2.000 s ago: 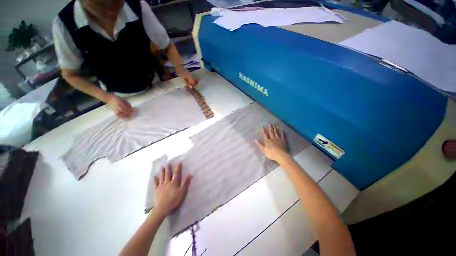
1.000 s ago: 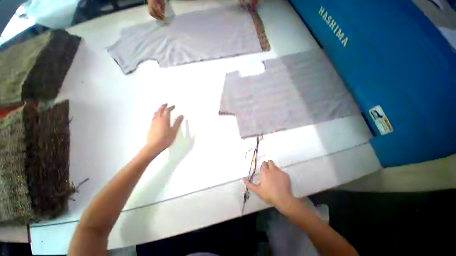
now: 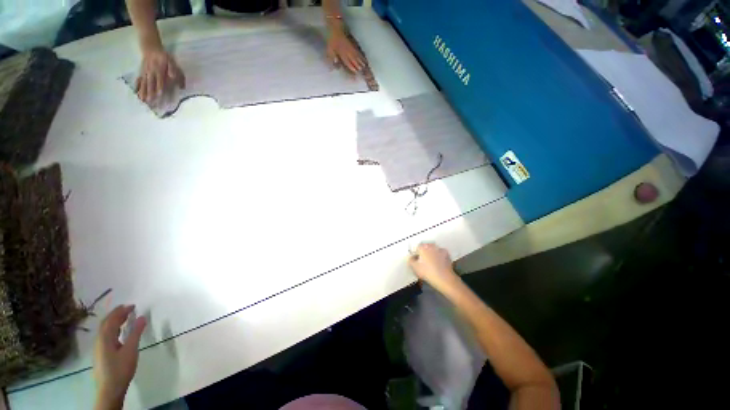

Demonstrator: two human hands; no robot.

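The near cut panel, covered with pale grey-lilac interlining [image 3: 424, 140], lies flat with its right end against the blue fusing press [image 3: 528, 104]. Dark loose yarn [image 3: 418, 190] lies across its front edge. My left hand [image 3: 118, 352] is open and empty, beside the front corner of the near stack of brown tweed panels [image 3: 40, 264]. My right hand [image 3: 435, 264] is curled at the table's front edge, below the panel. A tiny dark bit shows at its fingertips; whether it is held is unclear.
A co-worker's hands [image 3: 160, 76] rest on a second interlined panel [image 3: 264, 64] across the white table [image 3: 200, 200]. Another tweed stack [image 3: 32, 96] lies at the far left. Crumpled whitish interlining [image 3: 444, 344] hangs below the front edge. White sheets [image 3: 648, 96] lie on the press.
The near panel has moved right, towards the press. The yarn now partly overlaps it. My left hand has moved left to the stack; my right hand has curled. The co-worker's hand has shifted left.
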